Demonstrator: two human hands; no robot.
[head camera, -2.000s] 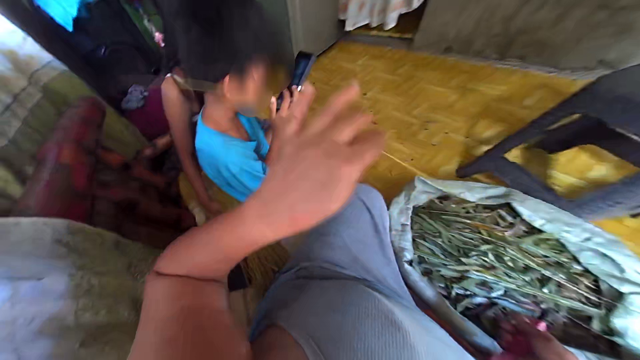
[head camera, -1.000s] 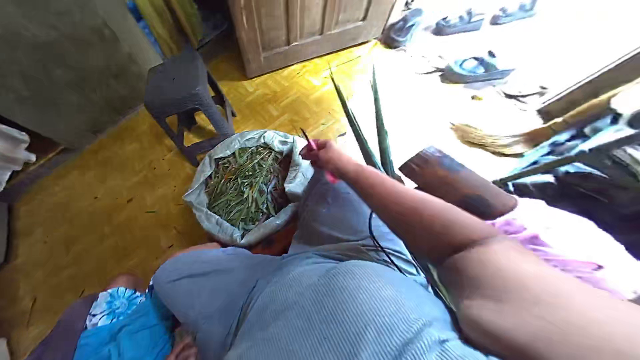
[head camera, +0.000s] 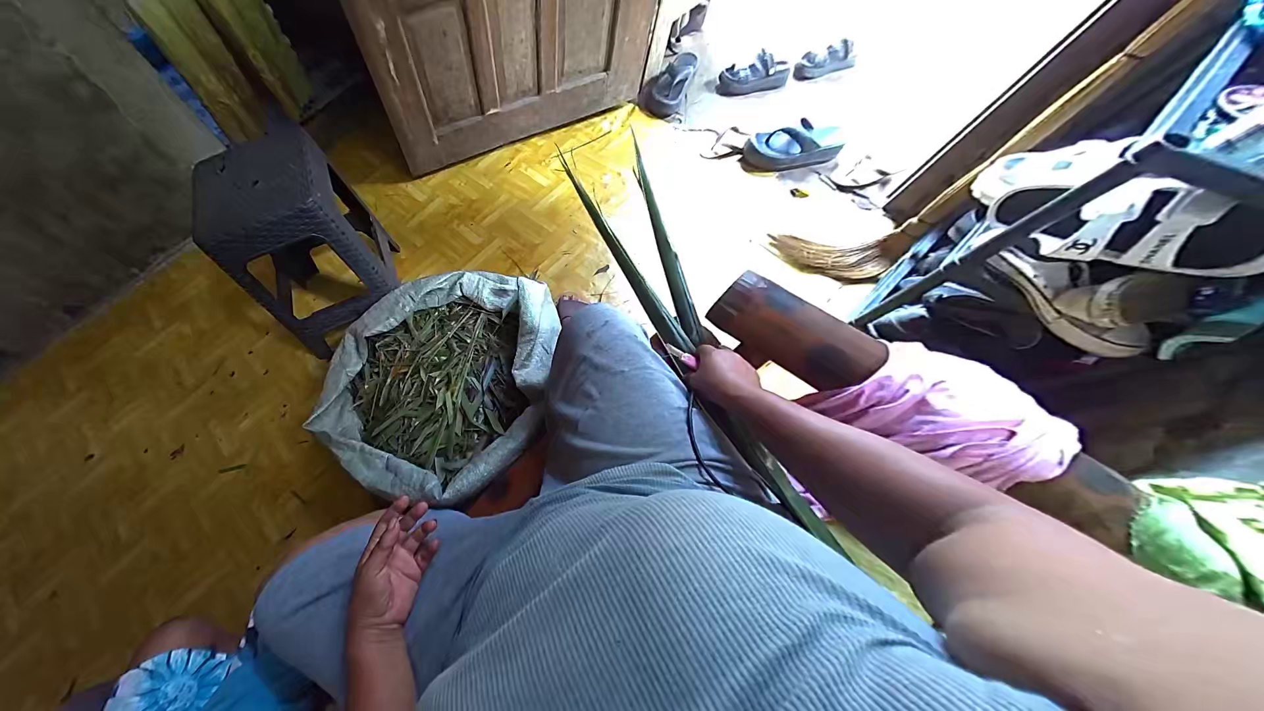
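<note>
My right hand (head camera: 723, 375) is closed around a small pink-handled tool (head camera: 685, 359), its kind unclear, and rests against long green leaves (head camera: 669, 296) that lie beside my right thigh. Two pointed leaf ends spread toward the doorway. A thin dark cord loops below the hand. Over my left thigh, my left hand (head camera: 393, 573) is raised with its palm up, fingers slightly curled and apart, holding nothing. Ahead of it stands a pale woven sack (head camera: 341, 390) with a rolled rim, filled with cut green leaf strips (head camera: 439, 380).
A dark plastic stool (head camera: 262, 197) stands beyond the sack, near a wooden door (head camera: 513, 69). Sandals (head camera: 790, 146) and a broom (head camera: 839, 255) lie by the doorway. At right are a shoe rack (head camera: 1007, 237) and pink cloth (head camera: 948, 410). A person in blue (head camera: 183, 679) is at lower left.
The view has swung far from the seated person with a phone toward the doorway. My right hand, with the pink-handled tool, has moved from near the sack to the long leaves.
</note>
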